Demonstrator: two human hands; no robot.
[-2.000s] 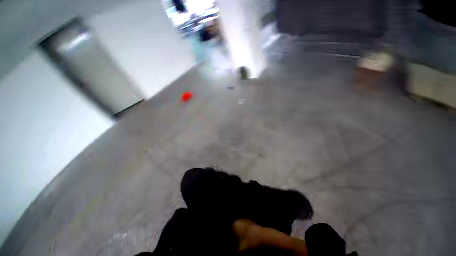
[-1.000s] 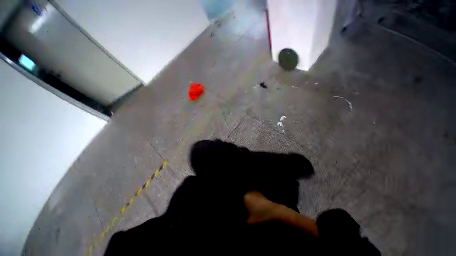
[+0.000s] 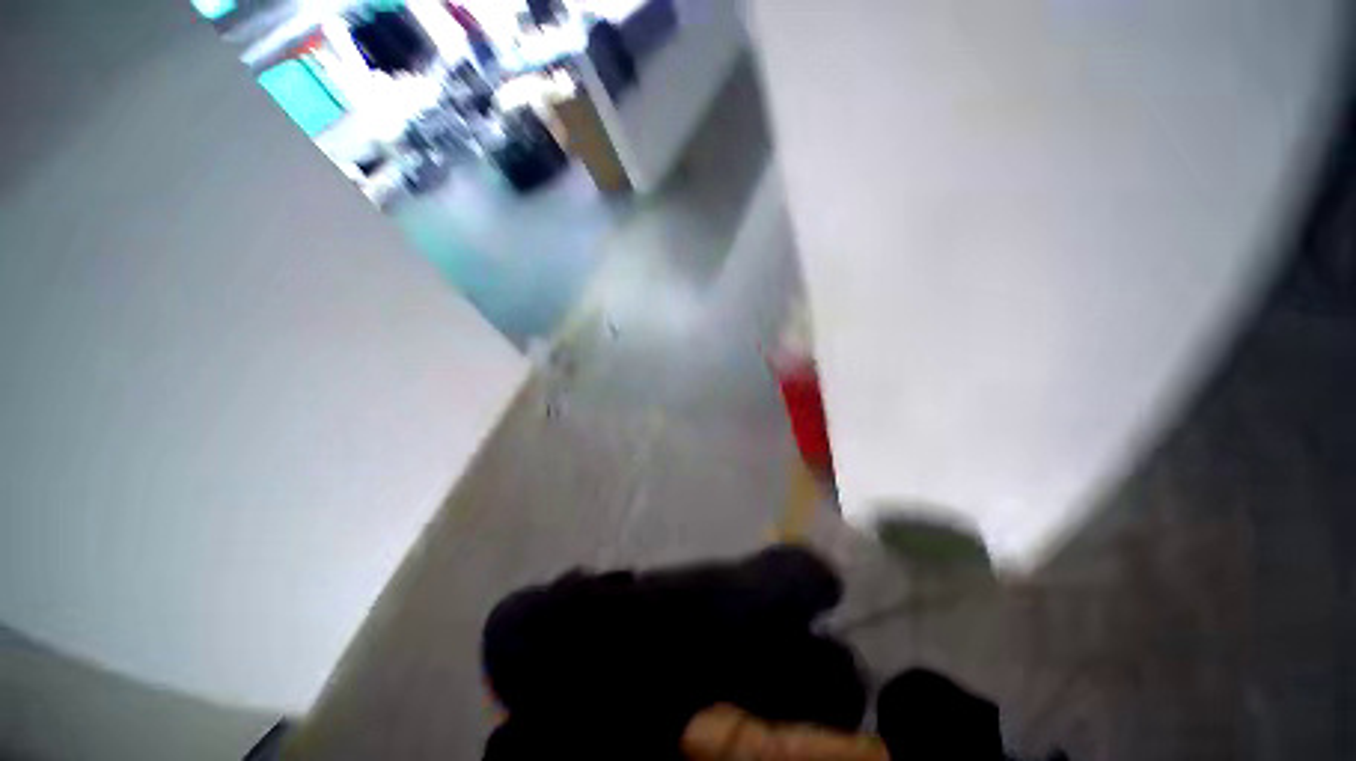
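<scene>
A bundle of black garments (image 3: 669, 639) is held against my body at the bottom centre. It is too dark and blurred to show folds or trim. My right hand (image 3: 781, 739) comes in from the lower right, below a black sleeve, and lies closed over the bundle, partly cut off by the bottom edge. A tiny skin-coloured patch shows at the bundle's left edge; my left hand is otherwise hidden.
A white wall (image 3: 253, 372) stands on the left and a white pillar (image 3: 1026, 268) close on the right. A red object (image 3: 805, 419) is at the pillar's edge. Grey floor (image 3: 595, 491) runs between them to a bright, blurred work area with tables.
The pillar has become much larger and nearer, and the work area beyond has come into view. The door and the red thing on the floor have left the picture. The bundle stays held.
</scene>
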